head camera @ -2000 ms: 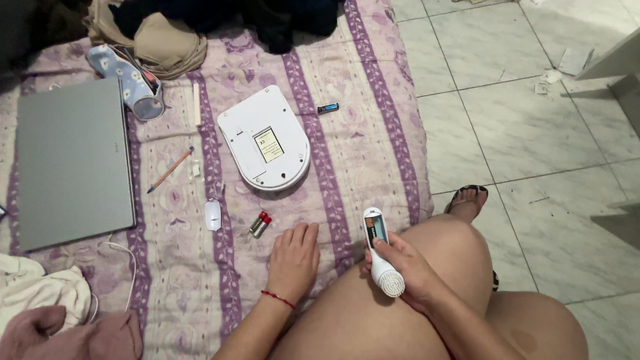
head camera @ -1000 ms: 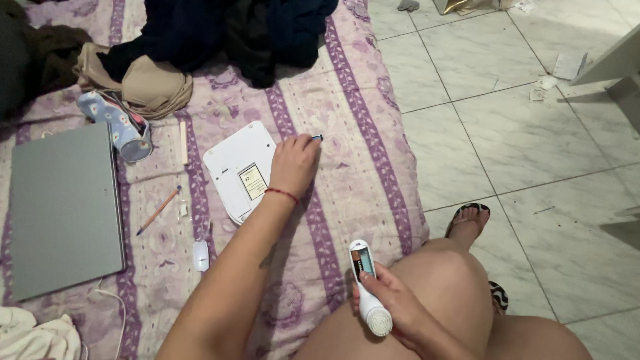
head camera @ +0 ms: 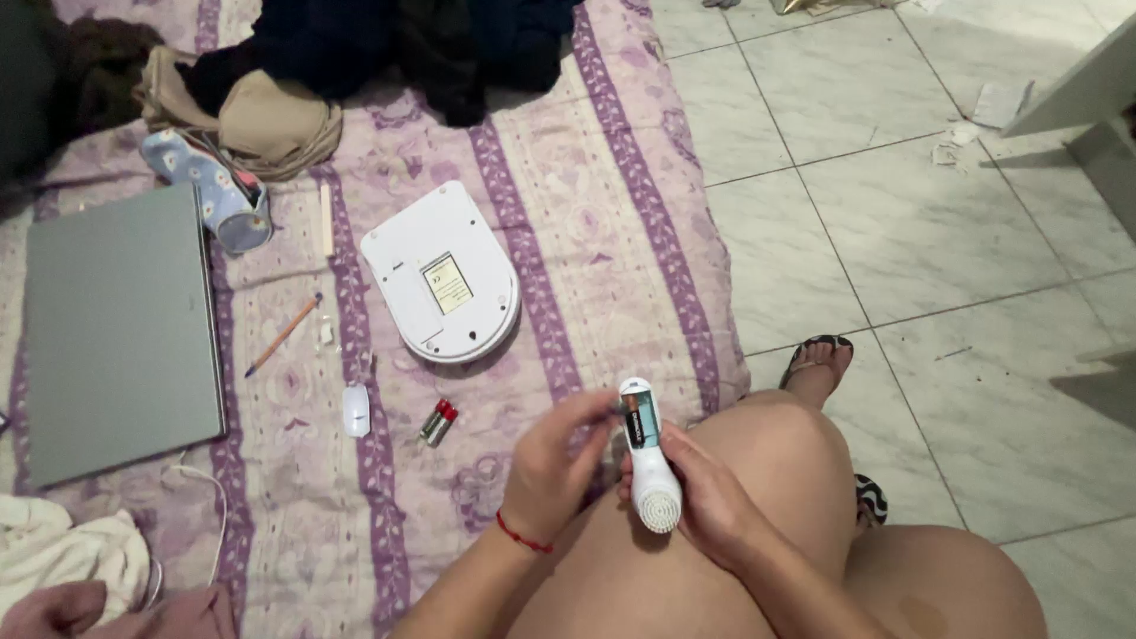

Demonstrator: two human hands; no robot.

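My right hand [head camera: 706,497] holds a white handheld brush device [head camera: 652,475] above my thigh, its round bristled head toward me. One Duracell battery [head camera: 634,423] lies in its uncovered compartment. Beside that compartment is my left hand [head camera: 564,453], a small blurred item, seemingly a battery [head camera: 615,407], between its fingertips. Two red-and-silver batteries [head camera: 437,422] rest on the bedspread, to the right of a small white cover [head camera: 356,410]. Farther up lies a white kitchen-scale-like device [head camera: 446,284], underside up and bearing a label.
A closed grey laptop [head camera: 124,337], a pencil [head camera: 284,335], a floral pouch [head camera: 209,191] and a pale stick [head camera: 327,220] lie on the patterned bedspread [head camera: 595,204]. Dark clothes [head camera: 399,44] cover the far side. Tiled floor [head camera: 861,195] is at the right.
My left hand has come back from beyond the white scale-like device to the brush device. The blue battery that lay beside the scale two seconds ago is gone from there. The right hand keeps its hold.
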